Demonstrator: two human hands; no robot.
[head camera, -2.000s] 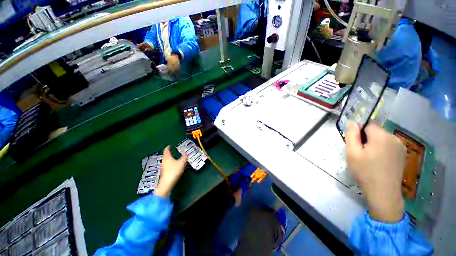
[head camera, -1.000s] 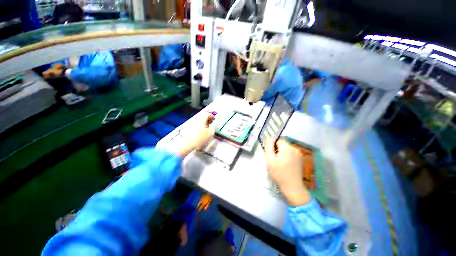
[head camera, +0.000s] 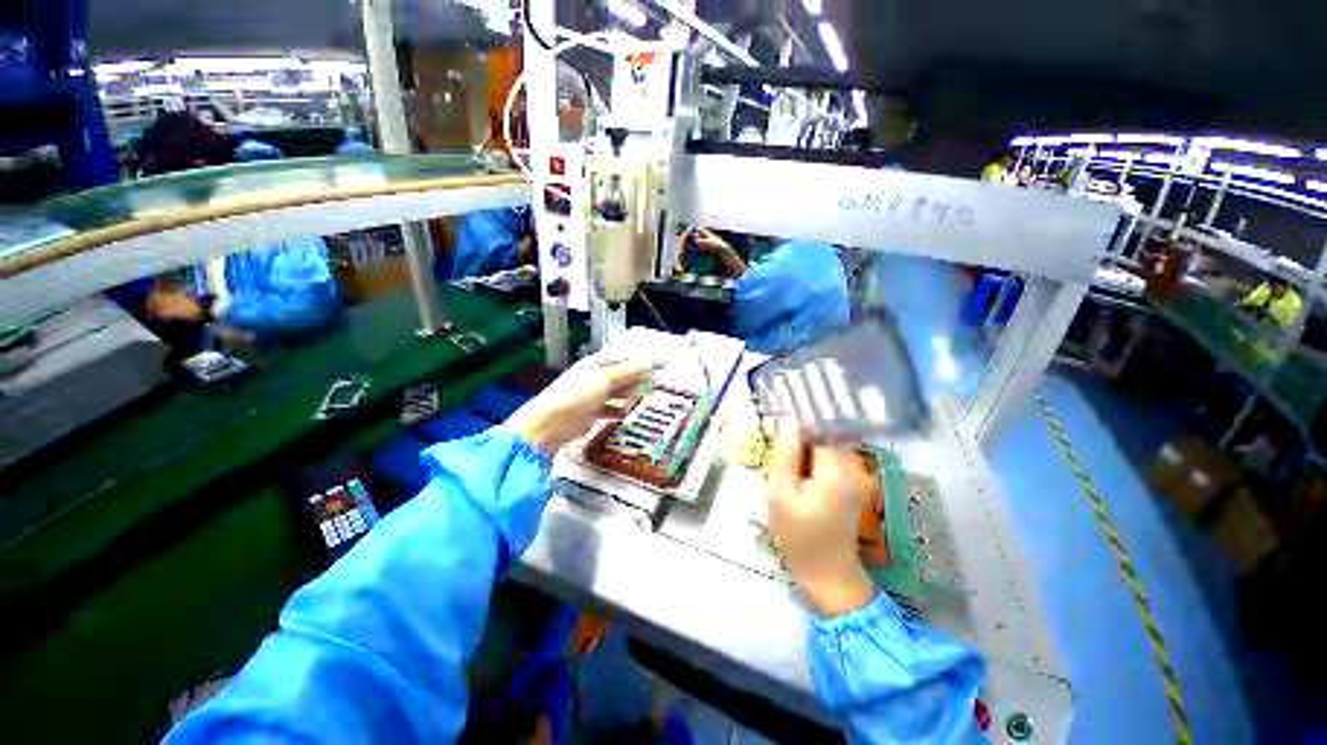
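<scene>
My right hand (head camera: 818, 507) holds a thin dark-edged flat panel (head camera: 844, 381) by its lower edge, raised above the white platform (head camera: 713, 582); the panel is blurred. My left hand (head camera: 582, 403) is at the left edge of the near fixture, an orange-brown base (head camera: 629, 463) with a pale green frame (head camera: 696, 425) and a slotted metal plate (head camera: 651, 424) in it. Its fingertips are at the frame; whether they grip it I cannot tell. A second fixture, an orange base (head camera: 873, 510) in a green frame (head camera: 905, 542), lies right of my right hand, partly hidden by it.
The beige machine head (head camera: 623, 240) hangs behind the near fixture, beside the control panel (head camera: 559, 218). The gantry beam (head camera: 902, 211) crosses behind, its post (head camera: 1030, 357) at the right. A keypad pendant (head camera: 342, 512) lies on the green bench (head camera: 175, 466). Blue-sleeved people sit behind.
The view has swung right and up. My left hand has moved from the loose plates on the bench to the near fixture. The panel in my right hand has tilted flatter. The fixture shows nearer, clear of the machine head.
</scene>
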